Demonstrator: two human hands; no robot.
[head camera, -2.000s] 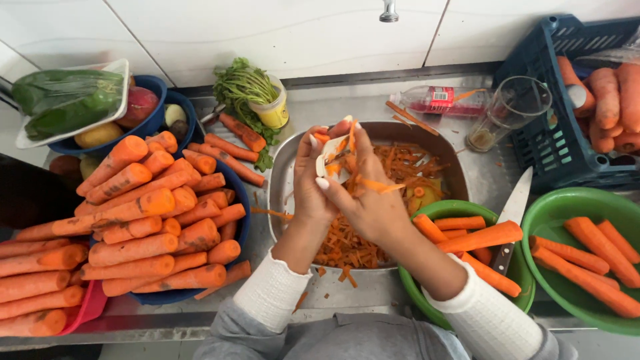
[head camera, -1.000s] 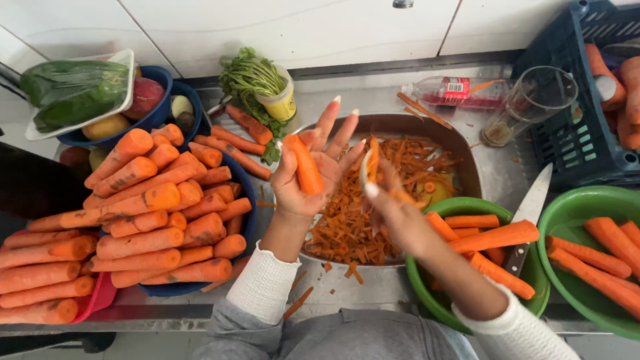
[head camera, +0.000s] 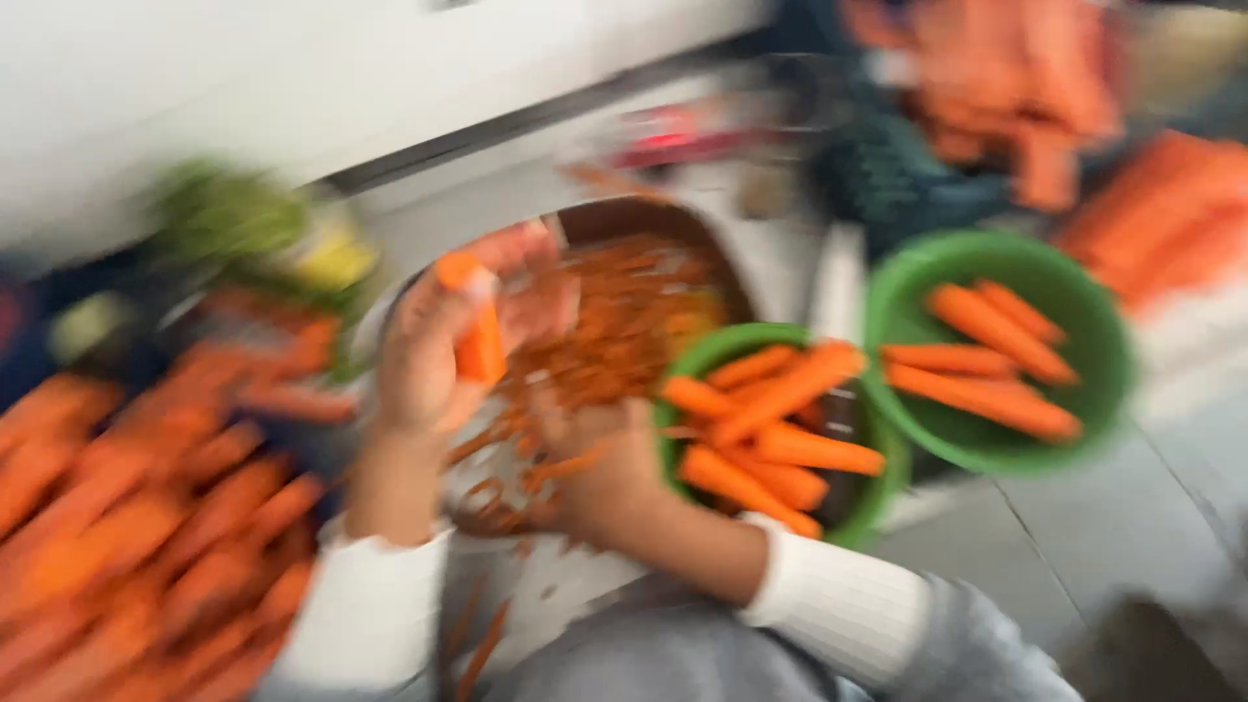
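Note:
The view is strongly blurred. Upright in my left hand (head camera: 429, 341) is a short peeled carrot piece (head camera: 478, 327), pinned by the thumb against the palm. My right hand (head camera: 600, 468) is low over the near edge of the metal basin (head camera: 726, 253), among orange peelings (head camera: 624, 312); whether it holds anything cannot be made out. Right of it, a green bowl (head camera: 882, 497) holds several peeled carrots (head camera: 790, 390) and the dark handle of a knife (head camera: 838, 283), whose blade points away. A second green bowl (head camera: 1111, 390) with several peeled carrots stands beyond.
A big heap of carrots (head camera: 127, 546) fills the left side. Leafy greens (head camera: 234, 214) and a yellow-labelled tub (head camera: 336, 253) stand behind it. At the back are a bottle with red liquid (head camera: 673, 136) and a dark crate (head camera: 868, 175) of carrots. More carrots (head camera: 1170, 214) lie far right.
The view has swung to the right and tilted. My right hand has moved away from near the left hand, down to the basin's near edge. The carrot piece stays in my left hand.

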